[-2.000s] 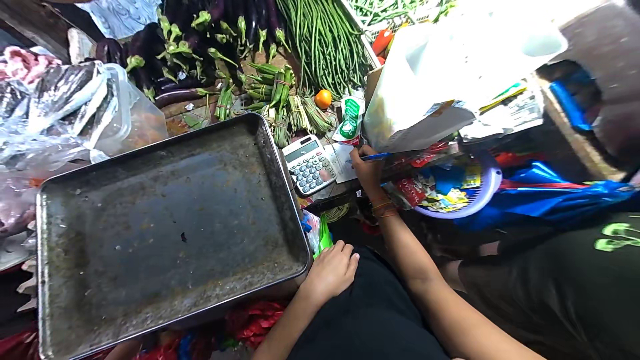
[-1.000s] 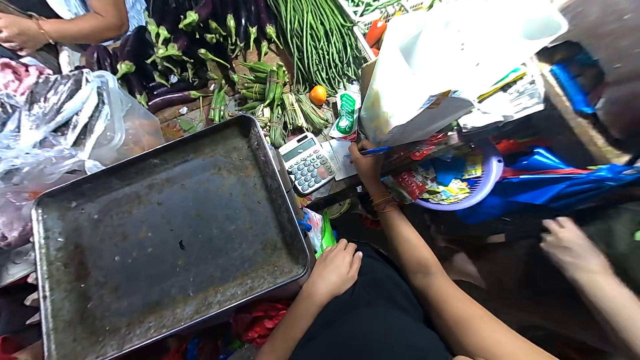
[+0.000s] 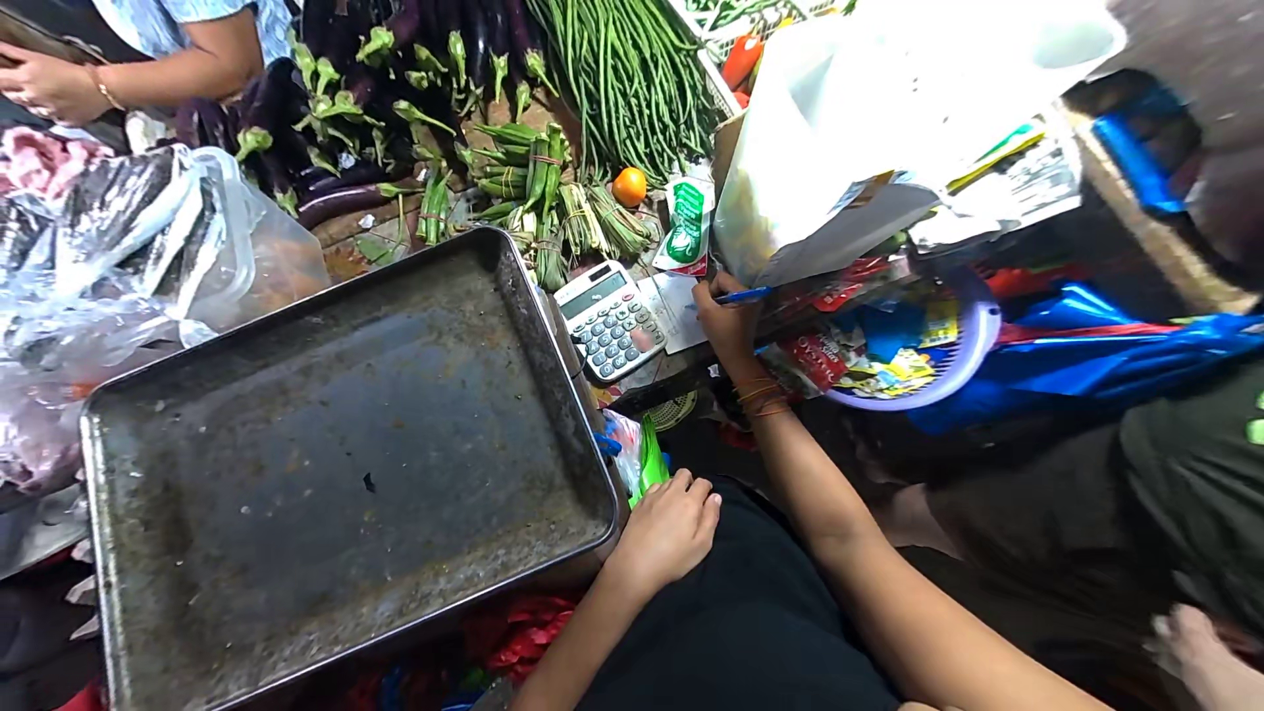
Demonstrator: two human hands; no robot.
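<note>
My right hand (image 3: 729, 318) is closed on a blue pen (image 3: 743, 295), held over a small sheet of white paper (image 3: 675, 312). Left of the paper lies a white calculator (image 3: 610, 321) with grey keys. Above the paper is a green and white packet (image 3: 685, 219). My left hand (image 3: 671, 523) rests on my dark clothing, fingers loosely bent with nothing seen in them, close to a green plastic bag (image 3: 650, 460). A large worn metal tray (image 3: 346, 434) lies to the left of both hands. Rubber bands circle my right wrist.
Eggplants (image 3: 336, 202), okra bundles (image 3: 533, 173), long beans (image 3: 632, 89) and an orange fruit (image 3: 629, 187) lie beyond the tray. A purple basket (image 3: 983, 336) of packets is at right. One person's arm (image 3: 188, 74) shows upper left, another's hand (image 3: 1200, 652) lower right.
A person's arm at upper left, absent two seconds ago, has come into view. Another person's hand at right has moved down since one second ago. My own hands have barely moved.
</note>
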